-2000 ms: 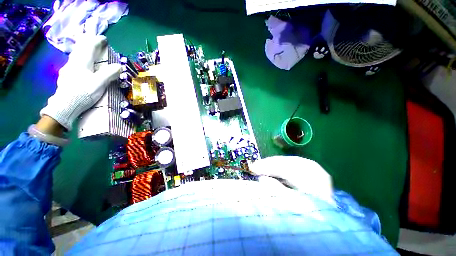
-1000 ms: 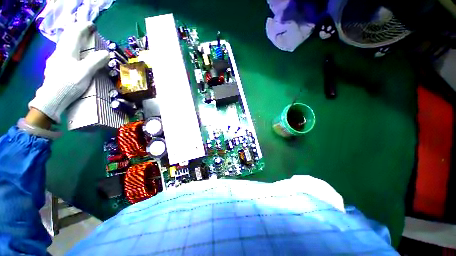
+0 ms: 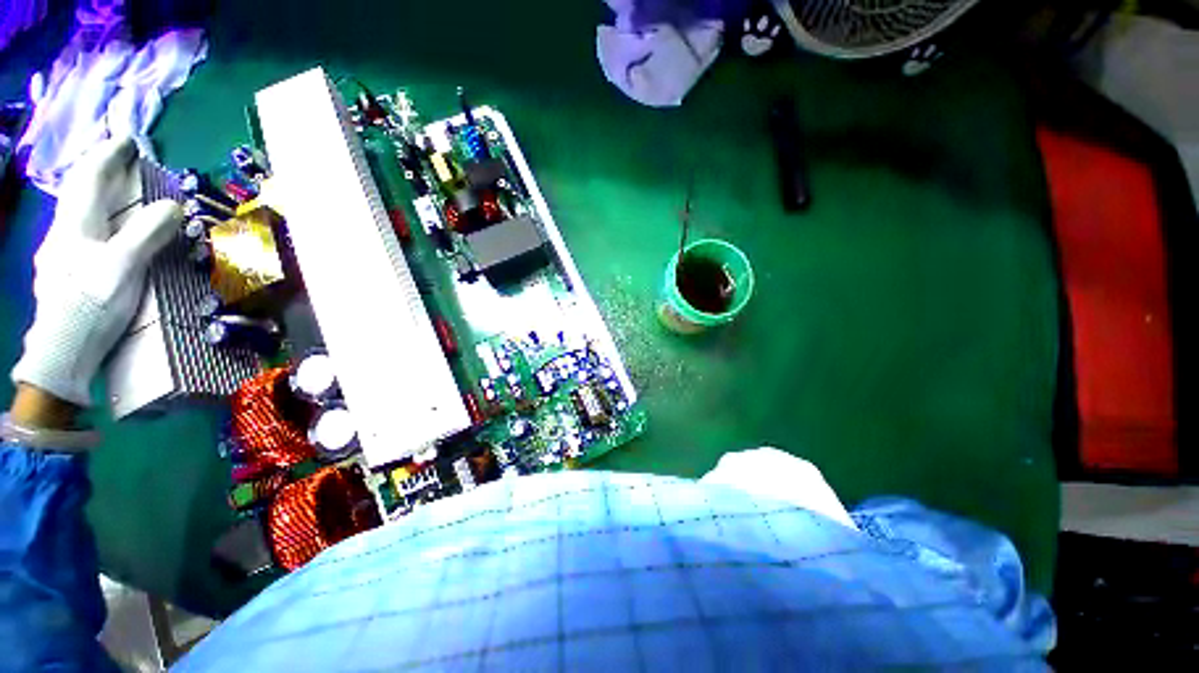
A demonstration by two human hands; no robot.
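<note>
The power board (image 3: 526, 309) lies on the green mat, slightly turned, with a long white heatsink (image 3: 362, 263) across its middle. My left hand (image 3: 86, 276), in a white knit glove, grips the finned heatsink (image 3: 197, 322) at the board's left edge. Two copper-wound chokes (image 3: 316, 513) sit at the near left, partly covered by my blue checked garment. My right hand (image 3: 782, 480), also in a white glove, shows only in part at the bottom; its fingers are hidden behind the garment. The green pot (image 3: 707, 283) stands right of the board with a thin stick in it.
A crumpled white cloth (image 3: 99, 99) lies at the upper left under purple light. A small fan (image 3: 874, 16) and a white piece (image 3: 658, 53) are at the top. A black pen-like tool (image 3: 789, 155) lies beyond the pot. A red-lined black tray (image 3: 1111, 302) is at the right.
The view has shifted, so board and pot appear further left, and the board looks more turned. The thin stick seen by my right hand two seconds ago no longer shows there. My left hand keeps its grip.
</note>
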